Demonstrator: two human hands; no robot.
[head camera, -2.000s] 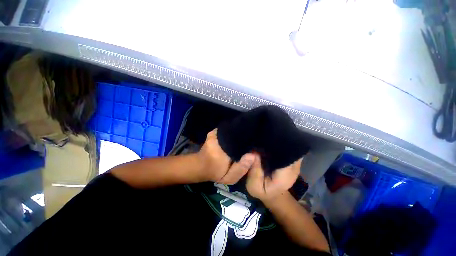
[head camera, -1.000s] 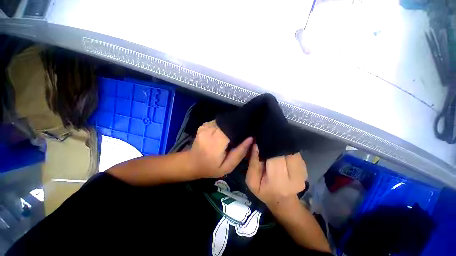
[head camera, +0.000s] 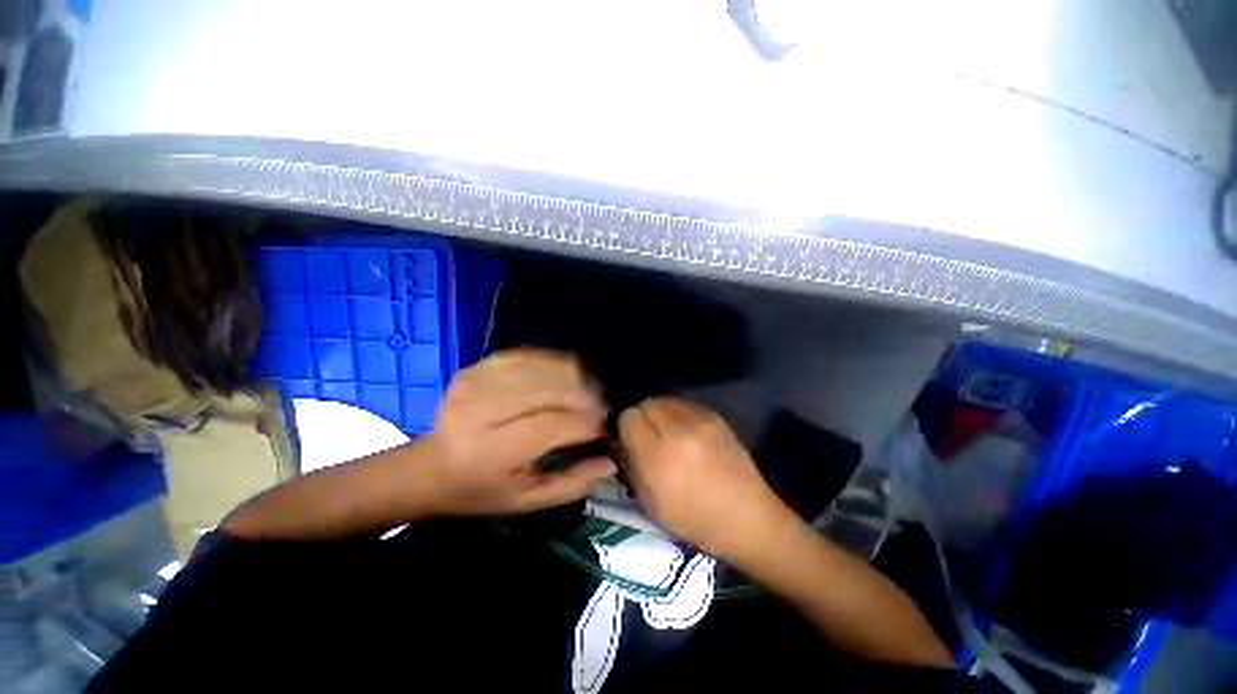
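My left hand (head camera: 522, 431) and my right hand (head camera: 695, 475) are close together over my lap, fingers curled and fingertips nearly touching. A small part of a black fabric piece (head camera: 575, 454) shows pinched between the fingers of my left hand. The right fingertips are at its edge, but their hold is hidden and blurred. More black fabric (head camera: 631, 325) lies behind the hands, below the table edge; its outline merges with the shadow. Another black piece (head camera: 810, 464) shows to the right of my right hand.
The white table (head camera: 448, 82) with its front ruler (head camera: 583, 228) crosses above the hands. A blue crate (head camera: 356, 319), white curved sheet (head camera: 339, 434) and brown stacked pieces (head camera: 224, 468) are at left. A dark clump (head camera: 1133, 549) lies at the blue crate (head camera: 1099, 420) at right.
The black piece that was raised and spread between both hands no longer shows above them. The hands have come closer together, and the left has turned palm down. The view has shifted, with the table edge changing its tilt.
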